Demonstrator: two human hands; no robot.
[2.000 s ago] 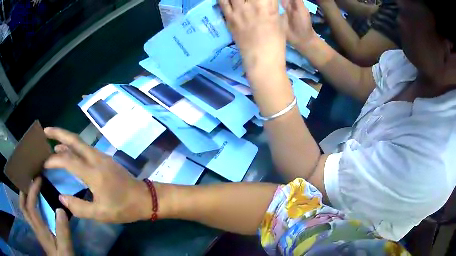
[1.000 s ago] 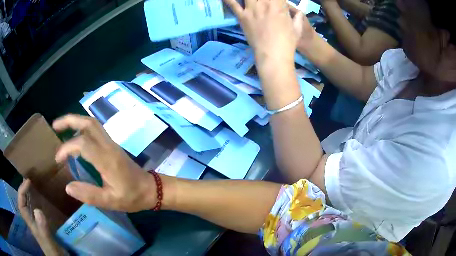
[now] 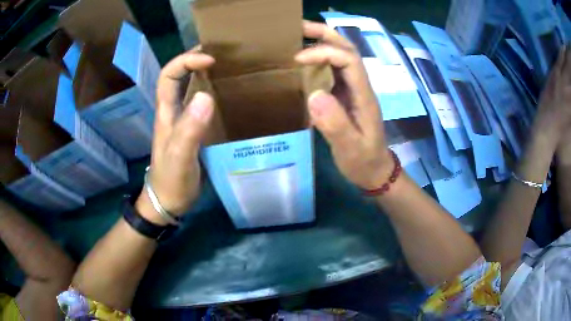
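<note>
An open humidifier carton point(image 3: 266, 182) stands upright in front of me at the centre, light blue outside and brown inside. Its large brown lid flap point(image 3: 250, 31) stands up at the back. My left hand point(image 3: 178, 135) holds the carton's left side, with the thumb at the left side flap. My right hand point(image 3: 350, 113) holds the right side, with the thumb on the brown right side flap point(image 3: 318, 80). The carton's bottom closure is hidden.
Finished open cartons point(image 3: 119, 125) stand side by side on the left. Flat carton blanks point(image 3: 401, 94) overlap on the right of the green table point(image 3: 275, 263). A neighbour's hand point(image 3: 554, 113) is at the far right, and another person's arm point(image 3: 37, 251) at the lower left.
The view has swung left, bringing the carton and both hands to the centre and the row of cartons into sight. My hands now hold both sides of the opening.
</note>
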